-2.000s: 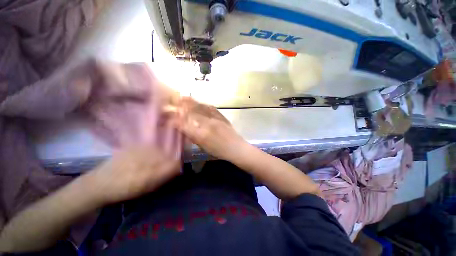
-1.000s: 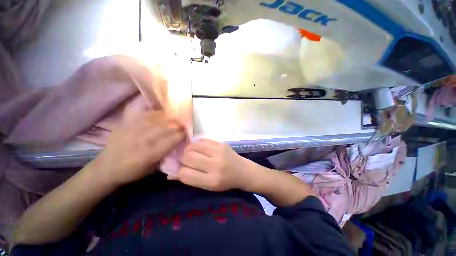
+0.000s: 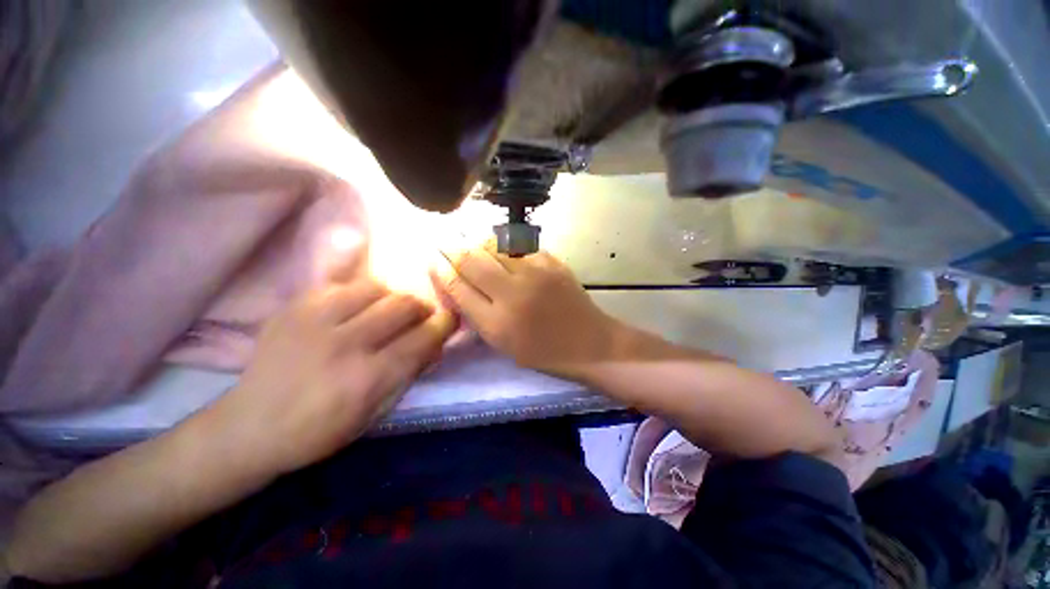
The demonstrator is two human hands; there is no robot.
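Note:
The dusty-pink garment piece (image 3: 173, 242) lies on the machine table left of the needle area, its edge under my fingers. My left hand (image 3: 345, 362) presses and pinches the cloth, fingertips close to my right hand. My right hand (image 3: 524, 301) holds the cloth edge just below the presser foot area of the sewing machine (image 3: 516, 236). White glare hides the needle and part of the cloth there.
The machine head's tension dial (image 3: 723, 144) looms at the upper right. A dark rounded part (image 3: 403, 92) hangs at top centre. The table edge (image 3: 507, 405) runs above my lap. A pile of pink and white pieces (image 3: 674, 472) lies below it, partly behind my right arm.
The view has moved closer to the machine head. Both hands have moved up from the table's near edge towards the needle with the cloth edge.

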